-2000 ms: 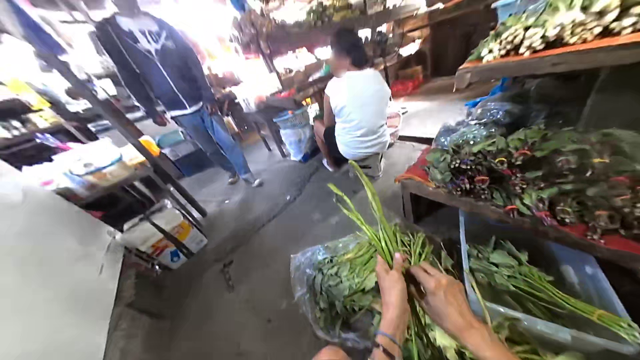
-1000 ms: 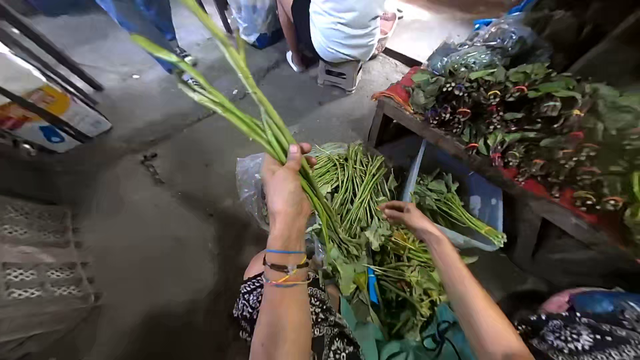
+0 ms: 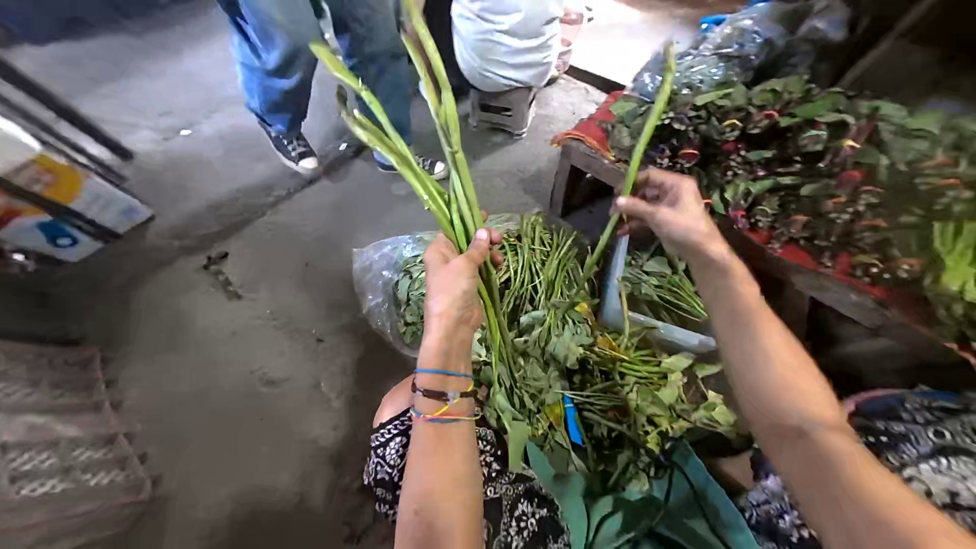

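Note:
My left hand [image 3: 455,286] is closed around several long green stalks [image 3: 450,175], whose thick ends point up and away while their leafy ends hang down. Between the thumb and fingers of my right hand [image 3: 671,210] is one green stalk [image 3: 648,130], held apart from that bunch and slanting down to the left. Below both hands lies a heap of leafy greens [image 3: 610,374], with a blue strip [image 3: 572,419] on it. Behind the heap, more stemmed greens [image 3: 541,259] fill a clear plastic bag [image 3: 385,282].
A plastic tub [image 3: 671,332] with greens stands right of the bag. Bundled leafy vegetables [image 3: 801,160] cover a low wooden stand [image 3: 846,282] on the right. Ahead, a person in jeans [image 3: 274,69] stands near someone on a low stool [image 3: 503,110]. A crate [image 3: 69,198] is at left.
My right hand, without a stalk a second ago, has risen and now holds one. The bunch stays in my left hand. The person in jeans shows more fully.

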